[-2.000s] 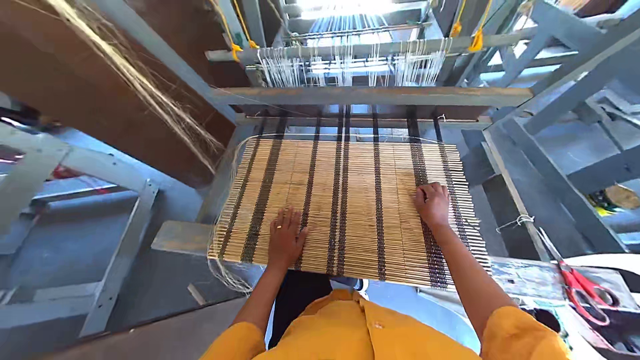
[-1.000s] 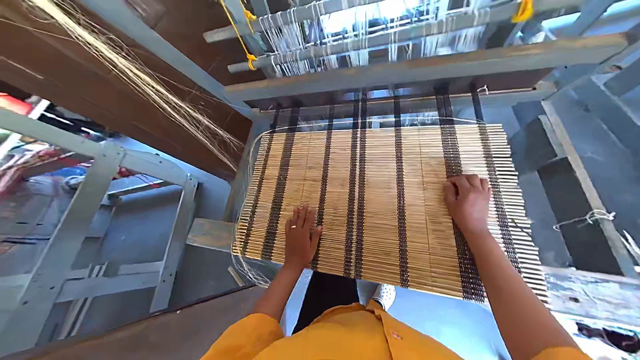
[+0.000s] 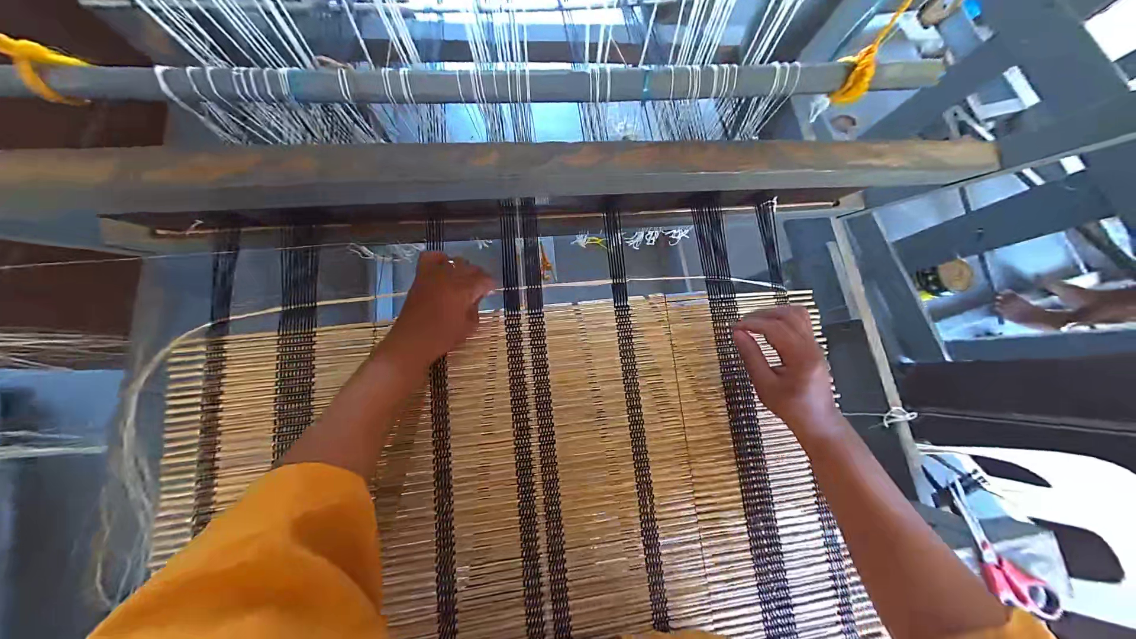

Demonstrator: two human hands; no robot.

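A woven mat of thin tan sticks (image 3: 586,426) with dark warp bands (image 3: 297,355) lies stretched on a wooden floor loom. Above the mat's far edge is my left hand (image 3: 444,297), fingers bent and near the loose pale strand (image 3: 337,302) that crosses the warp; whether it grips the strand is unclear. My right hand (image 3: 785,355) hovers over the mat's upper right corner, thumb and fingers curved with a gap between them. The strand runs from the left side to the right edge, near that hand.
The loom's wooden beam (image 3: 497,169) spans the view beyond the mat. Behind it a rod (image 3: 532,84) carries white threads, with yellow ties (image 3: 861,75). Red-handled scissors (image 3: 1016,581) lie at lower right. Another person's bare feet (image 3: 1047,306) show at right.
Both hands were lying on the mat; they have moved up to its far edge, the left one farthest. The view has moved closer to the loom beam.
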